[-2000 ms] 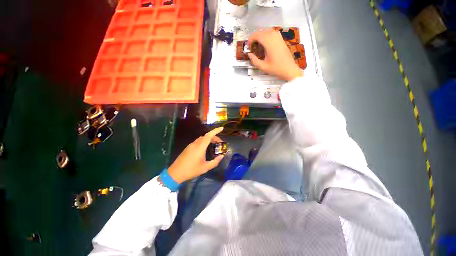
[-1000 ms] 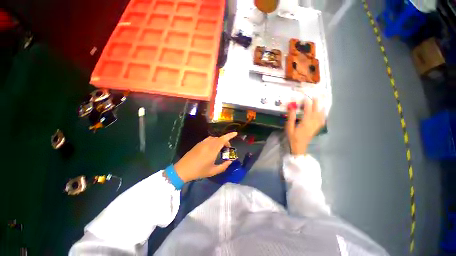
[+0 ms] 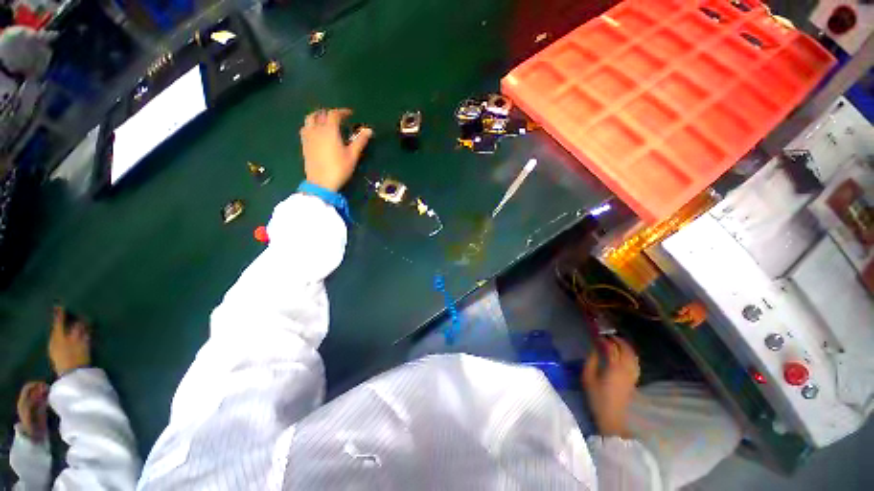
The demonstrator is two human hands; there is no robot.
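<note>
My left hand [image 3: 331, 149], with a blue wrist strap [image 3: 324, 195], is over the green mat, thumb and fingers apart. A small dark piece [image 3: 359, 132] shows between thumb and fingertips; whether it is gripped is unclear. Silver-black camera modules lie nearby, one [image 3: 410, 123] to the hand's right, one [image 3: 391, 190] below it beside a flex cable piece [image 3: 423, 207]. A pile of modules [image 3: 496, 107] lies by the tray corner. My right hand [image 3: 610, 384] is low, left of the machine's front, fingers curled and blurred; I cannot tell if it holds anything.
The orange-red blister tray [image 3: 644, 128] is at upper right, the white machine [image 3: 728, 278] with a red button [image 3: 795, 373] at right. A white-handled tool [image 3: 517, 184] lies on the mat. A black frame with a white sheet [image 3: 158, 123] is upper left. Another person's hands [image 3: 69, 343] are lower left.
The view has swung left. My left hand has moved from the mat's front edge out over the mat. My right hand has moved from the machine buttons down and left.
</note>
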